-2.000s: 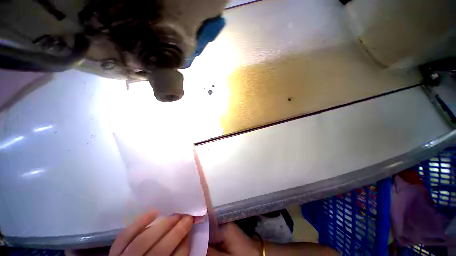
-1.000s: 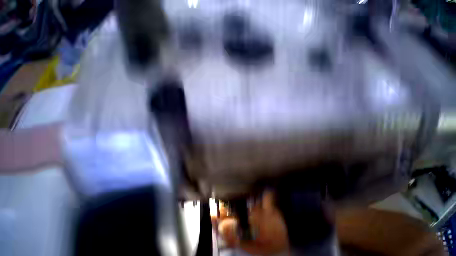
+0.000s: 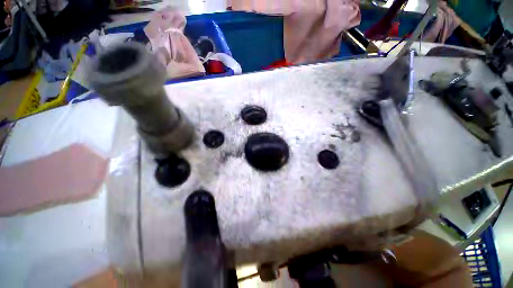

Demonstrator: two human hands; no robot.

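The white, speckled sewing machine head [image 3: 304,191] fills the middle of the view, with black plugs and a grey knobbed post [image 3: 135,93] on top. A pink fabric piece [image 3: 53,174] with an angled end lies flat on the white table left of the head. My right forearm [image 3: 430,261] shows at the lower right, under the head's edge; the hand itself is hidden behind the machine. A small skin-toned patch [image 3: 98,279] at the bottom left edge may be part of my left hand or arm. The needle area is hidden.
Behind the head, a blue tray [image 3: 222,42] holds pink pieces, and more pink fabric [image 3: 318,31] hangs beside it. A yellow edge [image 3: 34,93] stands at the upper left. A blue basket [image 3: 484,259] is at the lower right. A metal assembly [image 3: 464,101] sits on the head's right.
The view has risen from the table front to the top of the machine head and is sharper. The hands and the pale piece they held at the table edge no longer show.
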